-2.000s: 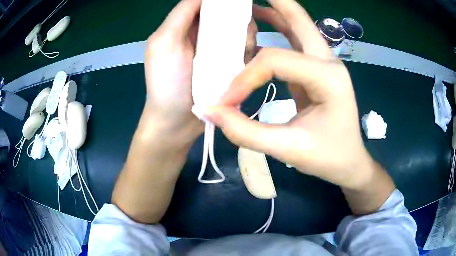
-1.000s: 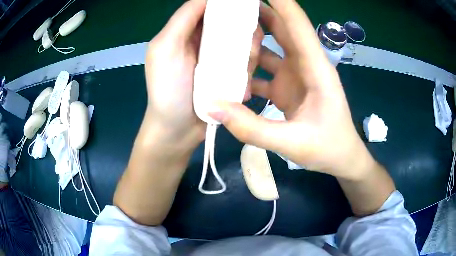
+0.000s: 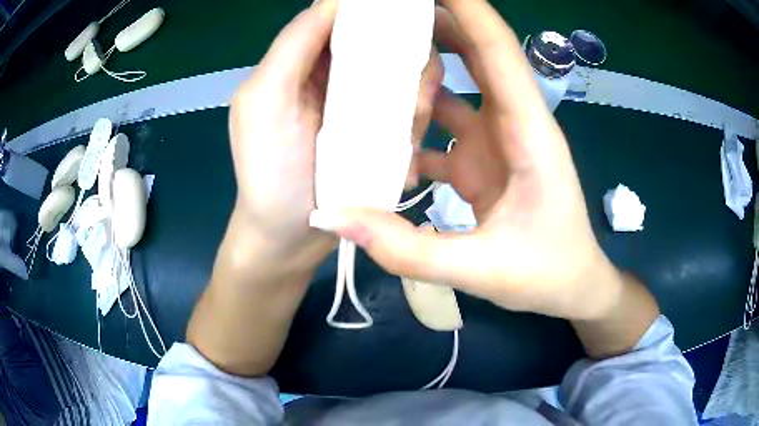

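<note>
A cream-white corded unit (image 3: 373, 108) is held upright at the centre, its top end cut off by the picture's upper edge. My left hand (image 3: 279, 141) grips its left side. My right hand (image 3: 516, 200) is at its lower end, with the thumb on a small white wipe piece (image 3: 326, 220); its raised fingers curve along the right side. The cord loop (image 3: 348, 291) hangs below the unit. Another corded unit (image 3: 433, 301) lies on the worktop below my right hand, partly hidden by it. A white cloth (image 3: 451, 208) shows between my hands, partly covered.
Several waiting units (image 3: 128, 208) with cords lie at left on a white cloth (image 3: 103, 270). A crumpled wipe (image 3: 624, 209) lies at right. A round-topped bottle (image 3: 553, 66) stands at the metal rail (image 3: 200, 88). Corded units (image 3: 140, 30) lie on the belt. Another person's sleeve (image 3: 12, 241) shows far left.
The white wipe piece shows again at the held unit's lower end, under my right thumb. The units on the belt have shifted right. The sleeve at far left has moved.
</note>
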